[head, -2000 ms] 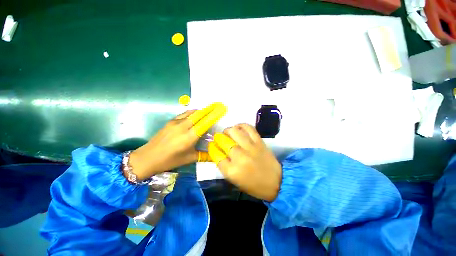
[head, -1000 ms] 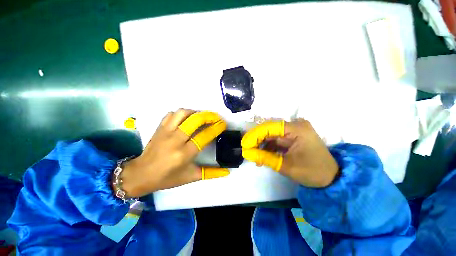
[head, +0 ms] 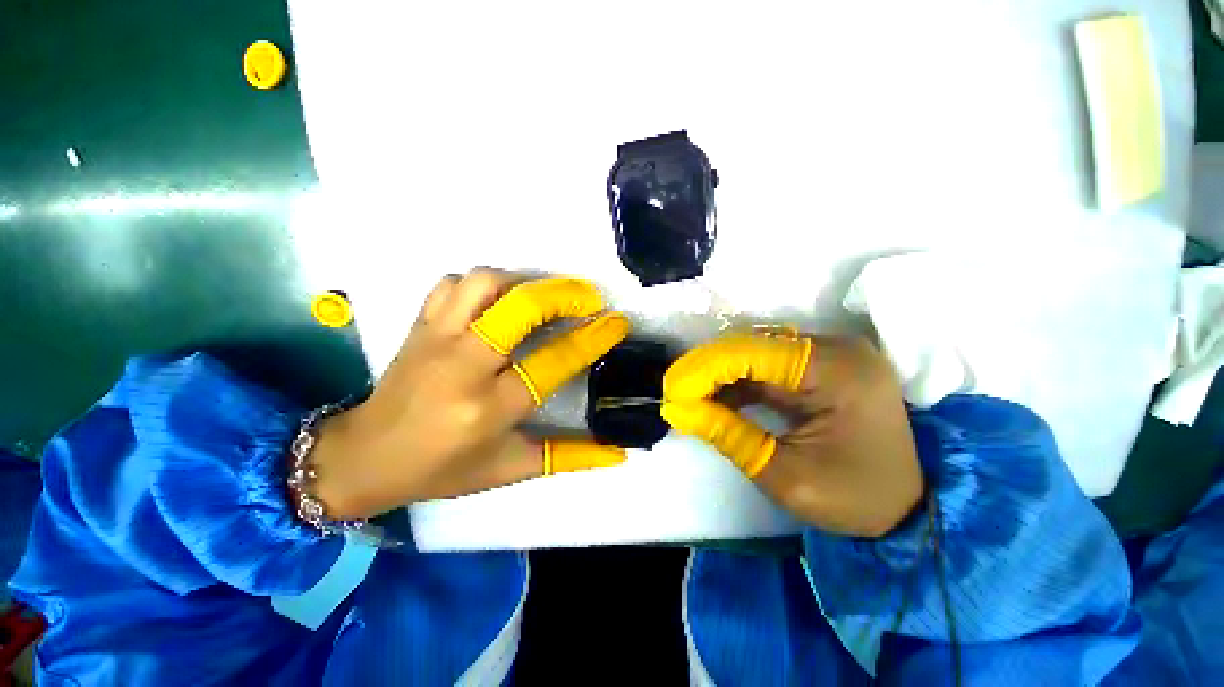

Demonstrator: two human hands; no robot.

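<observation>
A black smartwatch body (head: pixel 628 392) lies on the white foam sheet (head: pixel 456 148) between my hands. My left hand (head: pixel 463 389) has yellow finger cots; its covered fingertips and thumb rest at the watch's left, top and lower edges. My right hand (head: pixel 819 423) pinches thumb and forefinger, both in yellow cots, at the watch's right edge. A thin light line runs over the screen to that pinch; whether it is film or glare I cannot tell. A second black watch body (head: pixel 662 208) lies above, with glare on its glossy face.
Two rolled yellow finger cots (head: pixel 265 65) lie on the green bench (head: pixel 148 282) at left. A pale yellow pad (head: pixel 1125 108) lies at the sheet's upper right. A crumpled white wipe (head: pixel 926 315) lies right of my right hand, another white piece (head: pixel 1197 342) beyond the sheet.
From two seconds ago, my hands have moved from left of the lower watch to either side of it. Since one second ago, both hands have stayed around it; the view has shifted slightly.
</observation>
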